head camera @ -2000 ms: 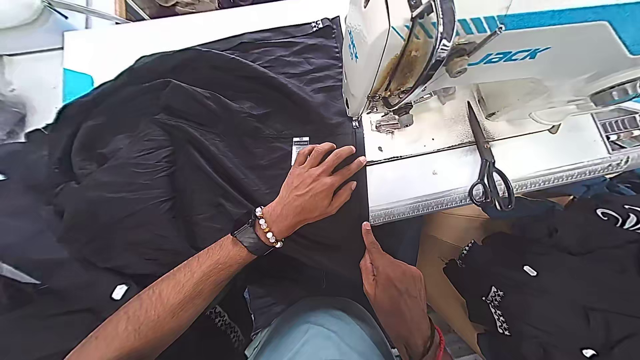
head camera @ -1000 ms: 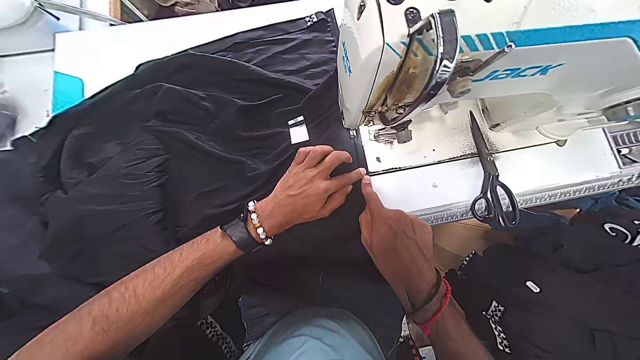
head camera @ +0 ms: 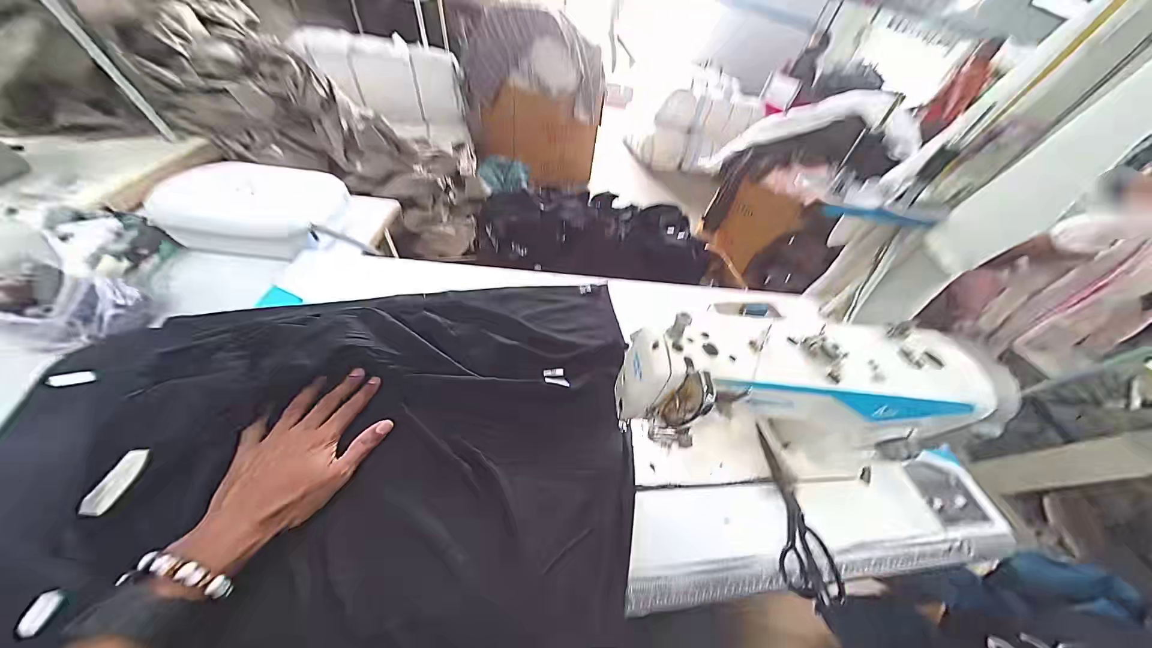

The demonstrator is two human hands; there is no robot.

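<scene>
Black fabric (head camera: 504,504), part of a garment with a small white label (head camera: 556,377), lies spread over the white table left of the sewing machine (head camera: 864,387). Its right edge runs by the machine's needle and presser foot area (head camera: 670,435). My left hand (head camera: 292,463) rests flat on the cloth, fingers spread, with a beaded bracelet at the wrist. My right hand is out of view. Black-handled scissors (head camera: 805,558) lie on the machine bed, blades pointing away from me.
Several white pieces, one of them (head camera: 114,483), lie on dark cloth at the left. A white machine cover or head (head camera: 247,202) stands at the back left. Behind the table are a dark cloth pile (head camera: 585,238) and a brown carton (head camera: 540,135). Blue cloth (head camera: 1044,585) lies lower right.
My left hand has moved left across the cloth, away from the needle area, and its fingers have spread. My right hand has left the view. The view has swung up toward the room.
</scene>
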